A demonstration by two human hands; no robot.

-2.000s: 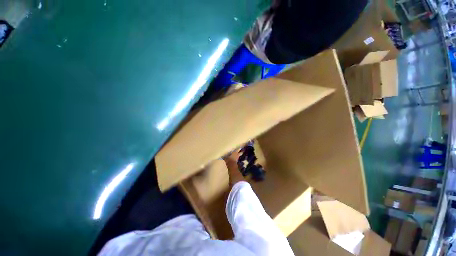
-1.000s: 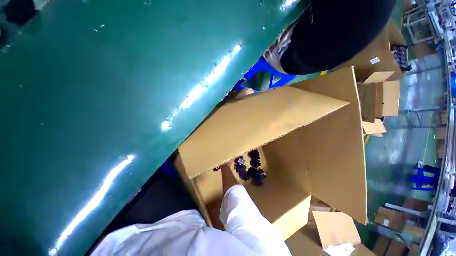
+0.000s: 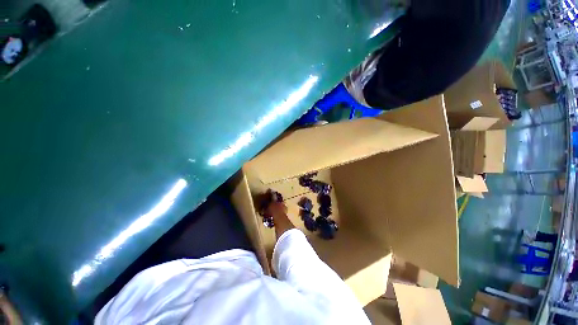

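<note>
An open brown carton [image 3: 418,190] stands beside the bench. Several glossy black housings [image 3: 326,227] lie on its bottom in a loose curved row. My right hand [image 3: 277,209], in a white sleeve, reaches down into the carton at its left inner side. Its fingers are at dark housings [image 3: 267,221] there; whether they grip one is too small and blurred to tell. A small strip of skin [image 3: 7,311] is cut off by the lower left edge; it may be my left hand, but I cannot tell.
The glossy green work surface [image 3: 146,95] fills the left, with dark units [image 3: 38,24] at its far edge. A person's dark-clothed part [image 3: 443,51] is at the top, by a blue stool [image 3: 339,105]. More cartons [image 3: 491,149] stand at the right.
The view has shifted, showing more of the carton's inside and more housings. My right hand, earlier hidden behind the flap, now shows at the housings on the left inner side.
</note>
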